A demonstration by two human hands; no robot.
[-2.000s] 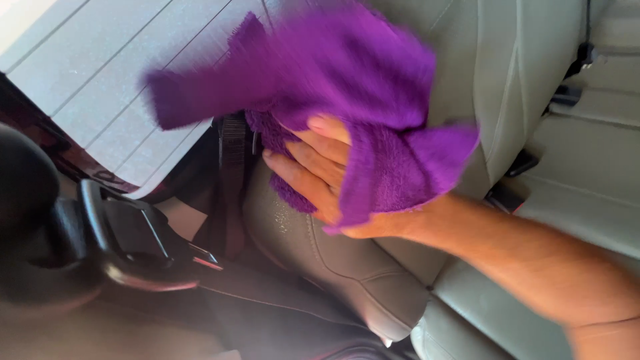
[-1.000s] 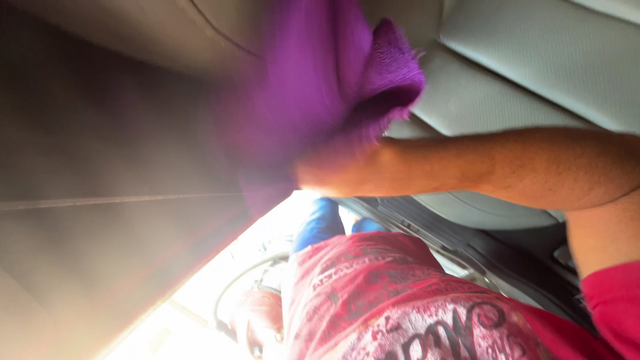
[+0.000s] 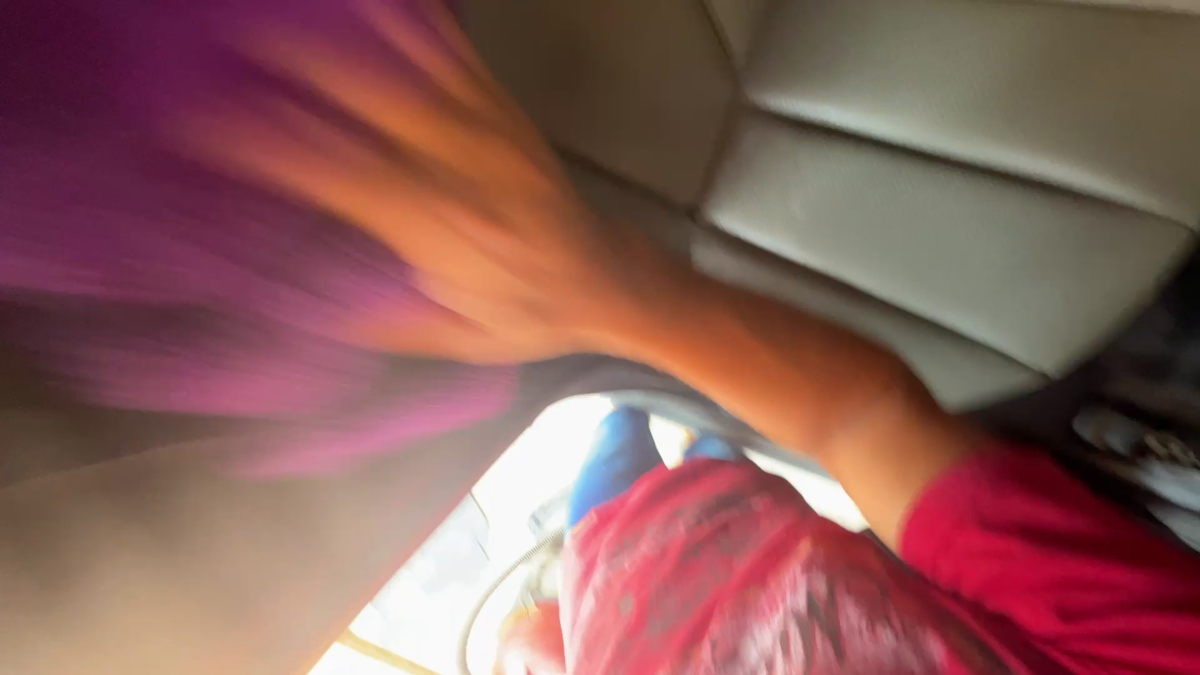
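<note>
My right hand [image 3: 450, 206] reaches in from the right, back of the hand showing, its fingers spread over a purple cloth [image 3: 187, 187] that it holds. Both are strongly blurred. The cloth fills the upper left, with a lighter fold trailing below the thumb side. Beneath and left of it lies a beige-brown surface [image 3: 169, 562], too blurred to identify. The forearm passes in front of a grey leather car seat [image 3: 937, 225]. My left hand is out of view.
My red printed shirt [image 3: 731, 581] and blue-clad legs [image 3: 614, 459] show at the bottom. Beyond the door opening are bright ground, a hose [image 3: 478, 600] and a red object [image 3: 534, 642]. Dark and pale items [image 3: 1139, 459] sit at the right edge.
The view has swung from a slatted panel and seats to my shirt and the door opening. The cloth stays with my right hand and now spreads at the upper left.
</note>
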